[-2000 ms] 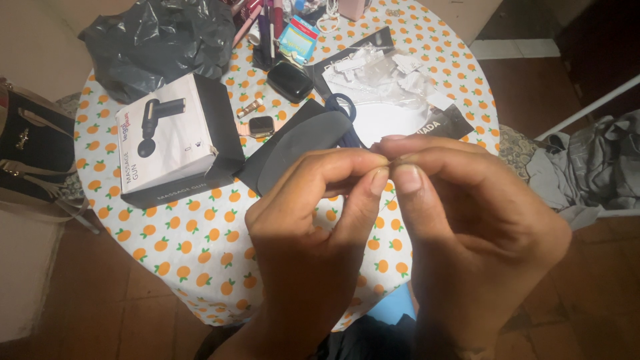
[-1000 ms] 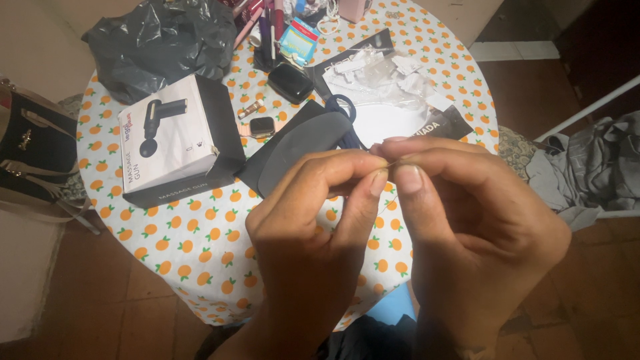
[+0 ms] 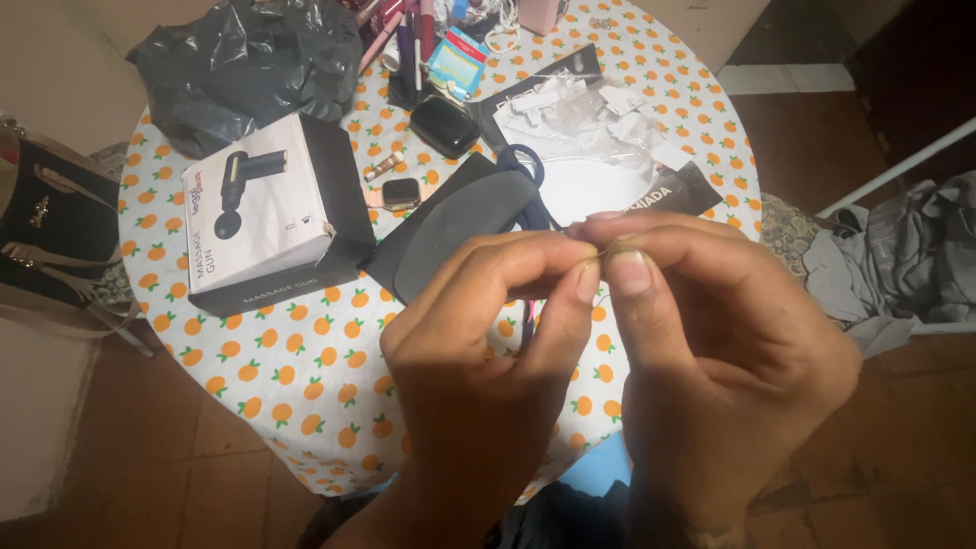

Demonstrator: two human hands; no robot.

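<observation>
My left hand (image 3: 488, 320) and my right hand (image 3: 709, 328) meet above the near half of a round table. Thumb and forefinger of each pinch a thin thread (image 3: 602, 253), whose fine strand shows at the touching fingertips and hangs a little below them. The rest of it is hidden by the fingers. Beneath and beyond my hands lie a dark grey, rounded flat piece (image 3: 465, 221) and a loop of navy cord (image 3: 537, 164). A clear plastic package (image 3: 579, 130) with white paper pieces is farther back.
A massage gun box (image 3: 259, 206) stands at the left, with a black plastic bag (image 3: 252, 69) behind it. A smartwatch (image 3: 401, 194), a small tube (image 3: 383, 165), a glossy black case (image 3: 444, 126) and several pens (image 3: 412, 53) lie mid-table. Grey cloth (image 3: 900, 252) rests at the right.
</observation>
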